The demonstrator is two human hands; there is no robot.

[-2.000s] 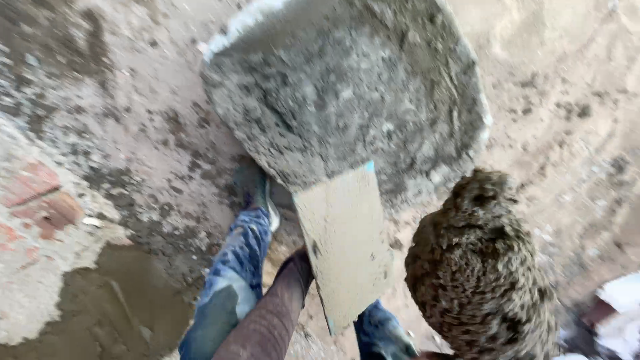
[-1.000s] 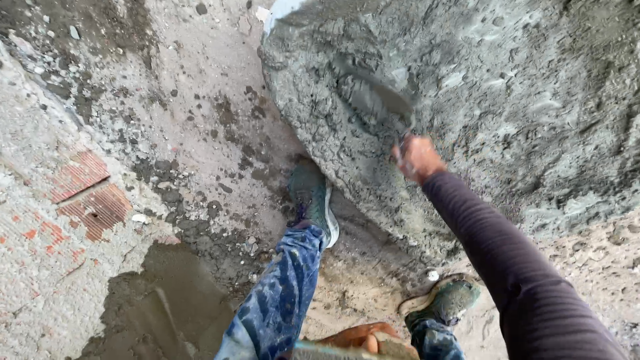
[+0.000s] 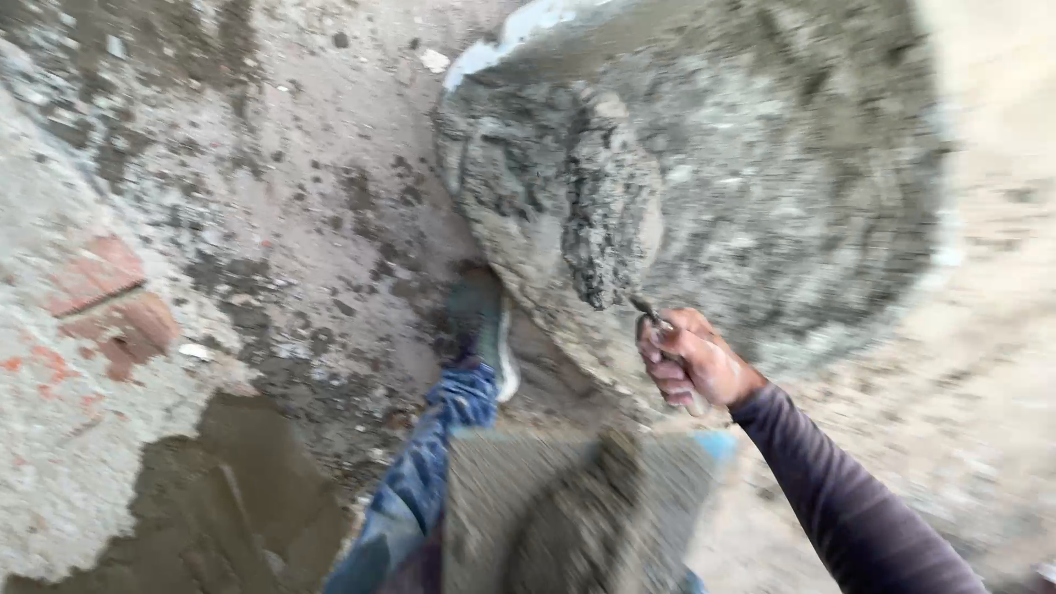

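My right hand (image 3: 689, 359) is closed around the handle of a mason's trowel, whose blade carries a long heap of wet mortar (image 3: 606, 198). Behind the loaded blade lies a large tub (image 3: 825, 190) full of grey mortar, with a whitish rim. A flat board (image 3: 483, 495) with a blue corner is at the bottom centre, in front of my legs, and bears a blurred mound of mortar (image 3: 577, 520). My left hand is out of sight; the board covers the place below it.
On the left, rough concrete with broken red brick pieces (image 3: 120, 305) borders a smooth patch of wet mortar (image 3: 223, 495). My shoe (image 3: 478, 322) stands against the tub's near edge. Mortar crumbs are scattered over the floor (image 3: 330, 165).
One second ago the trowel was down in the tub's mortar; now its blade is loaded and raised. The board has come up into view with mortar on it; two seconds ago its face was bare.
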